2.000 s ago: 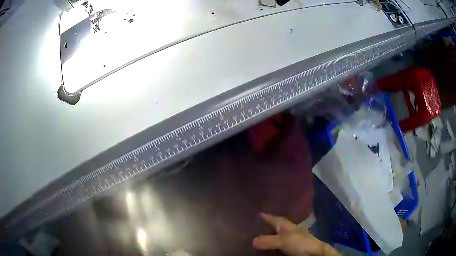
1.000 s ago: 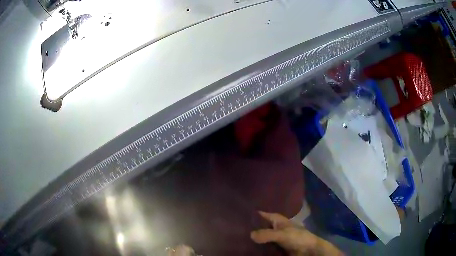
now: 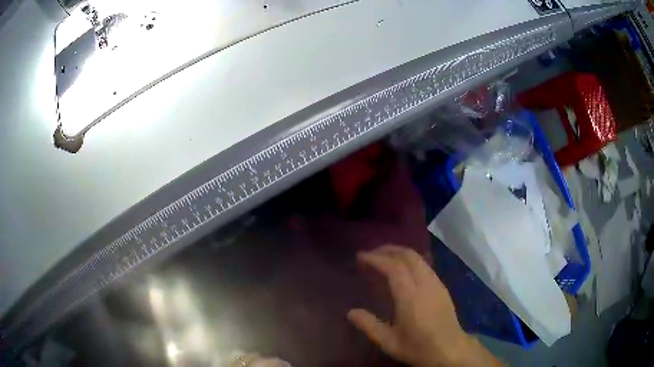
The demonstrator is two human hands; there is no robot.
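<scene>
The dark maroon fabric [image 3: 323,236] lies below the table edge, dim and blurred, with a brighter red part near its top. My right hand [image 3: 412,304] is over the fabric at the lower right, with thumb and fingers apart; nothing shows between them. My left hand [image 3: 259,360] is only a small piece at the bottom edge, cut off by the frame, and its fingers are hidden.
The white table [image 3: 179,143] has a ruler tape [image 3: 308,154] along its front edge. A metal needle plate [image 3: 107,64] is at the upper left. A blue basket [image 3: 559,172] holds white paper [image 3: 502,251] and clear plastic. A red stool [image 3: 599,118] stands behind it.
My right hand has moved up over the fabric, and its fingers and thumb show more spread. The table and basket have shifted left in the view.
</scene>
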